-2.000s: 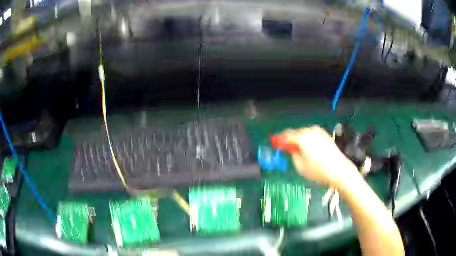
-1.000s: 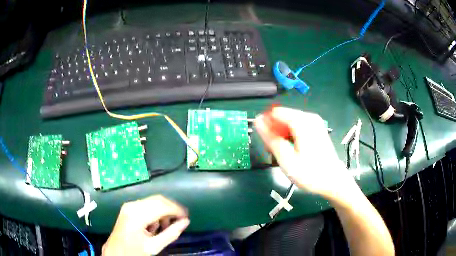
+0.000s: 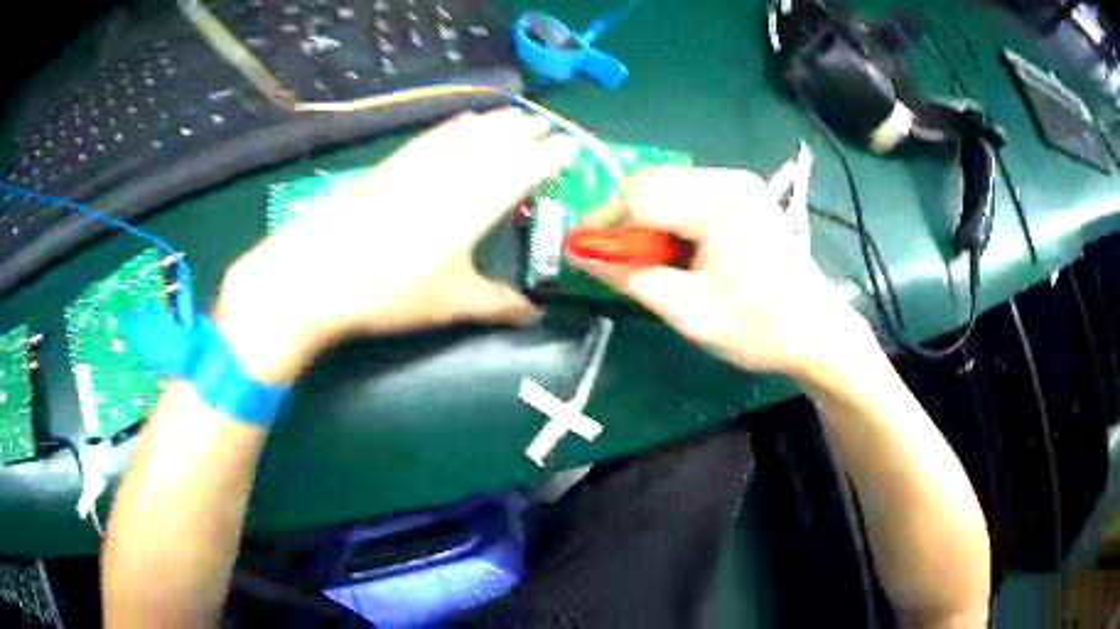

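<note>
My left hand lies over a green circuit board, its thumb and fingers around the left edge of another green board. Whether it grips that edge is hidden. A pale metal connector shows between the hands. My right hand is closed on a red stick, its tip close to the connector. A yellow-and-grey cable runs past my left fingertips towards my right fingers; its end is hidden.
A black keyboard lies behind. A blue wrist strap lies beside it. A black scanner and black strapped bundle are at right. More boards lie at left. A white tape cross marks the bench edge.
My left hand has moved up and right from the bench edge onto the boards. My right hand stays closed on the red stick, now nearer the left hand. The view has shifted right.
</note>
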